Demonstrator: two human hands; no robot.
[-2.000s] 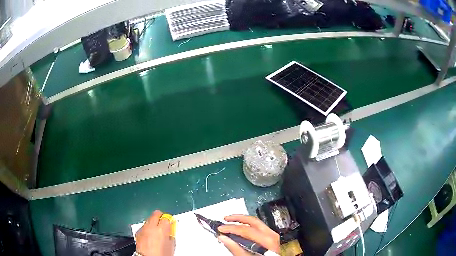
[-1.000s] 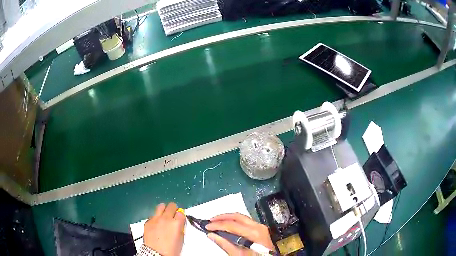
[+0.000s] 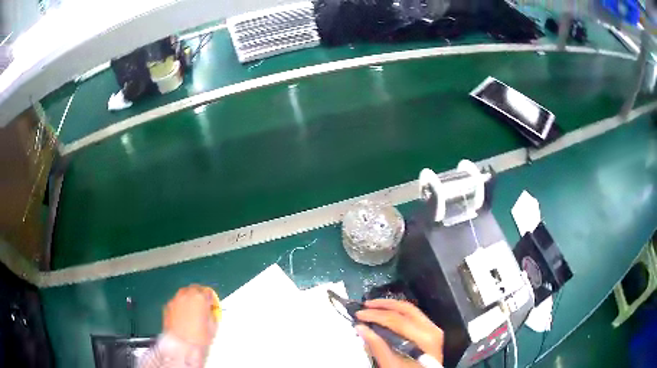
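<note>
My right hand [image 3: 400,332] holds the dark soldering iron [image 3: 385,334] like a pen, its tip over the upper right edge of the white sheet. My left hand [image 3: 189,316], with a yellow finger cot [image 3: 215,305], is at the left edge of the bright white work sheet [image 3: 281,323]. Its fingers are partly hidden, and I cannot tell whether it holds anything. A dark panel [image 3: 119,351] lies below it, cut off by the bottom edge.
The dark grey solder feeder [image 3: 450,287] with its white spool [image 3: 455,192] stands right. A silvery round tin [image 3: 372,232] is beside it. A black open box [image 3: 542,266] is further right. A framed solar panel [image 3: 515,108] lies on the green conveyor [image 3: 252,158].
My left hand has moved left, away from the iron's tip. My right hand has moved right with the iron. A large white surface now shows tilted between them. The conveyor panel has shifted right.
</note>
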